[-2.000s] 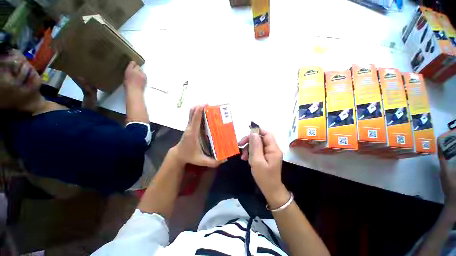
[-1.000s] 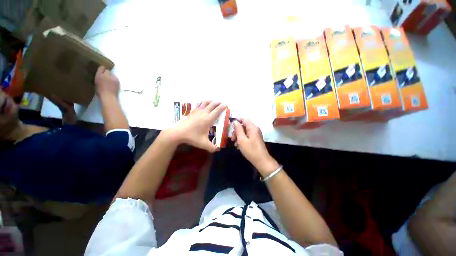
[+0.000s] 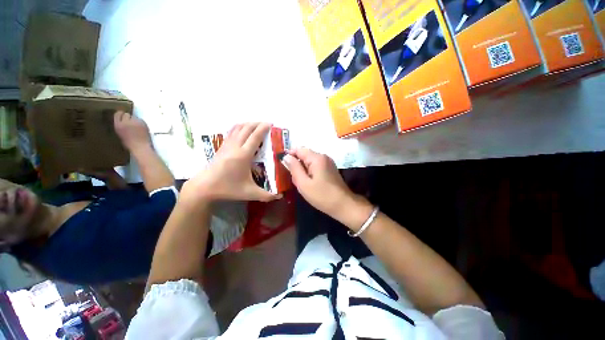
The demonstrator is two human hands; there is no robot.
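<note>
A retail box [image 3: 281, 174] is held at the table's front edge, its orange end with a barcode turned to the right. My left hand [image 3: 229, 166] grips the box from the left, fingers over its top and thumb below. My right hand [image 3: 318, 180] is at the orange end and pinches a short dark tool [image 3: 281, 157], mostly hidden in the fingertips. The tool's tip is at the box end; I cannot tell whether it is under the flap.
A row of several upright retail boxes [image 3: 424, 80] stands on the white table [image 3: 259, 60] at the right. A slim yellow-green object [image 3: 186, 125] lies left of my hands. At the left, a person [image 3: 99, 229] holds a brown carton [image 3: 79, 133].
The view has turned and moved nearer the box row. My left hand still holds the box. My right fingertips with the dark tool have come from beside the box to its orange end.
</note>
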